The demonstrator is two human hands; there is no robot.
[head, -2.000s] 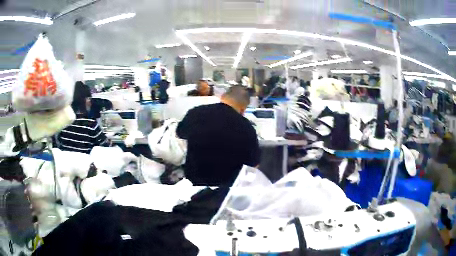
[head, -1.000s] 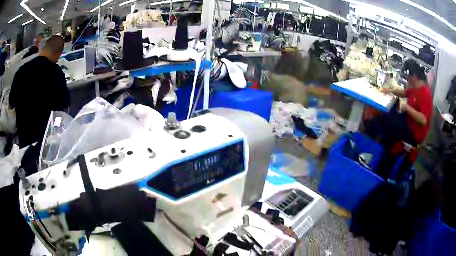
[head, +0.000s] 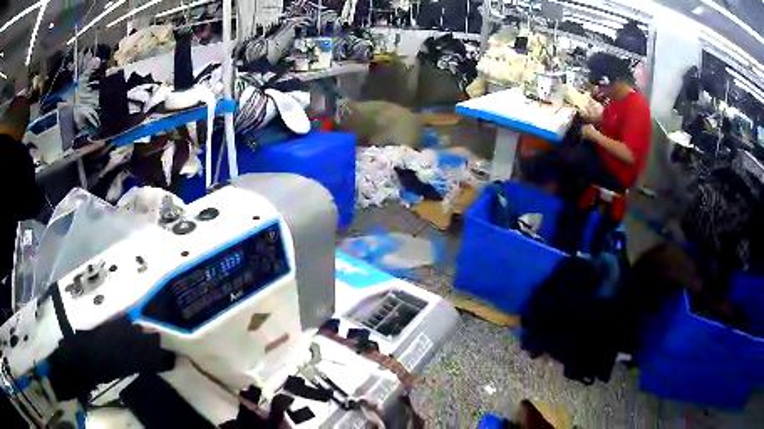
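Observation:
Neither of my hands is in the picture. The white sewing machine [head: 251, 314] with a blue stripe and a dark lit control panel [head: 222, 281] stands at the lower left, its needle end cut off by the left edge. A black cloth wrap [head: 109, 356] is tied around its arm. Black fabric scraps [head: 301, 390] and thin strips lie on the table at its right base. A translucent white bag [head: 80, 243] is behind the machine head. The black garment cannot be made out.
A person in red [head: 624, 126] sits at another white table [head: 519, 113] at the upper right. Blue bins [head: 511, 260] stand on the floor, with dark cloth piled beside them. A blue box [head: 314, 167] and a heap of white scraps [head: 394, 172] lie behind the machine.
The view has swung from the machine head and the person in black towards the right. The machine has shifted left in the picture, and the bins and person in red show more fully.

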